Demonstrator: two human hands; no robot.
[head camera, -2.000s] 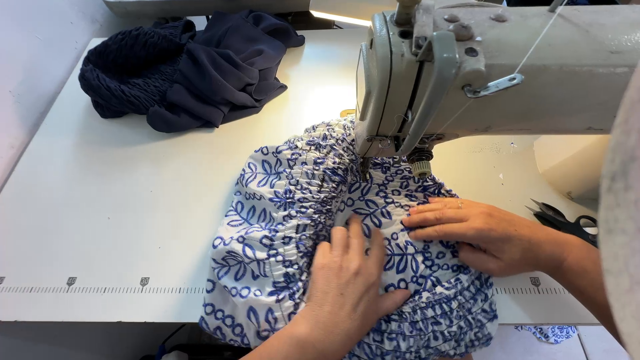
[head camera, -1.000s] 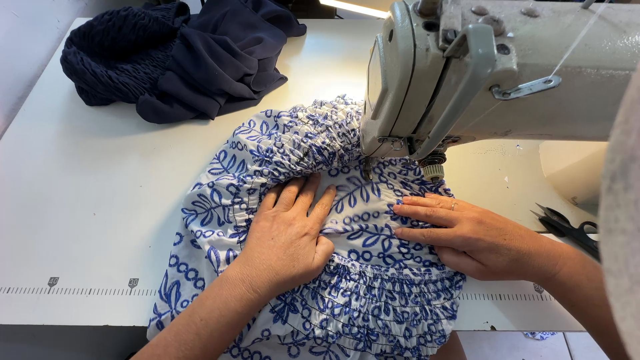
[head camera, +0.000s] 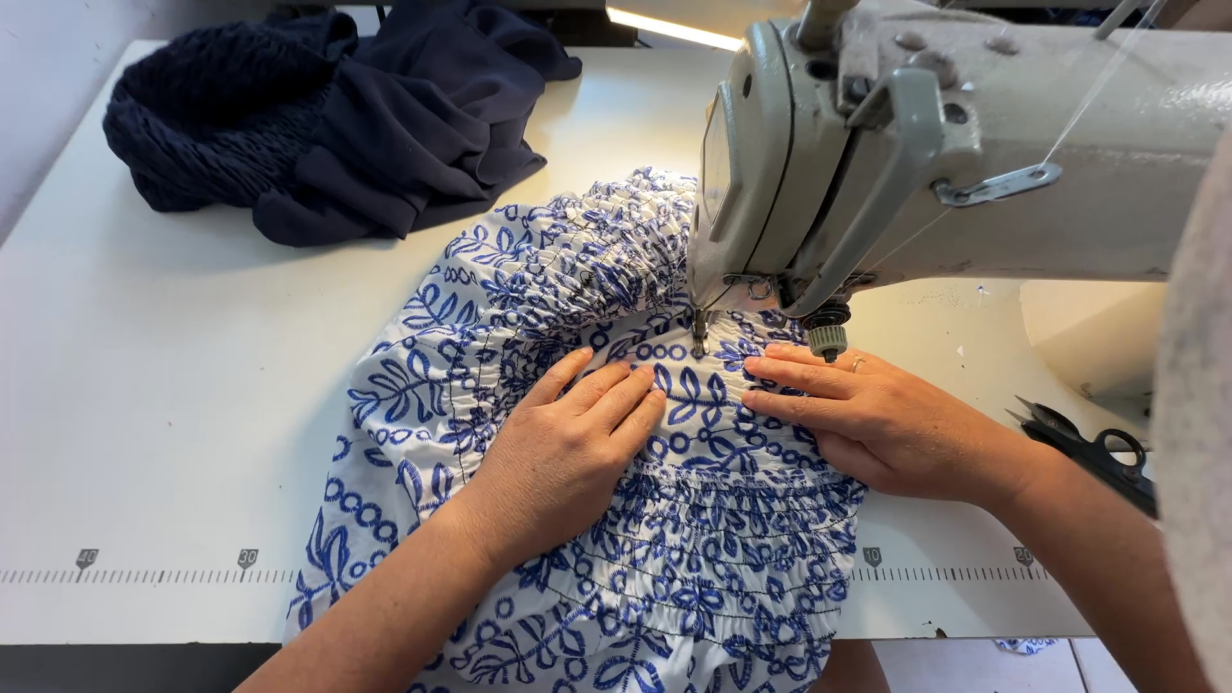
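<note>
A white fabric piece with blue leaf and ring embroidery (head camera: 395, 390) lies bunched under the head of a sewing machine (head camera: 1049, 106). Its gathered, elastic-looking rows curve around the upper left and run across the lower part. The presser foot (head camera: 700, 337) is over a flatter stretch of the cloth. My left hand (head camera: 568, 452) rests on the fabric, left of and below the foot, fingers apart and palm down. My right hand (head camera: 876, 414), with a ring on one finger, lies flat on the fabric's right side, below the machine's tension knob (head camera: 827, 337).
Dark navy gathered fabric (head camera: 404, 125) lies at the back left of the white table (head camera: 144, 385). Black-handled scissors (head camera: 1088, 448) are beside my right forearm. A ruler scale (head camera: 144, 577) runs along the front edge. A pale rounded object blocks the right edge.
Over the two seconds the embroidered fabric has shifted and turned under the machine. My left hand has moved up nearer the presser foot since one second ago; my right hand stays on the fabric's right side.
</note>
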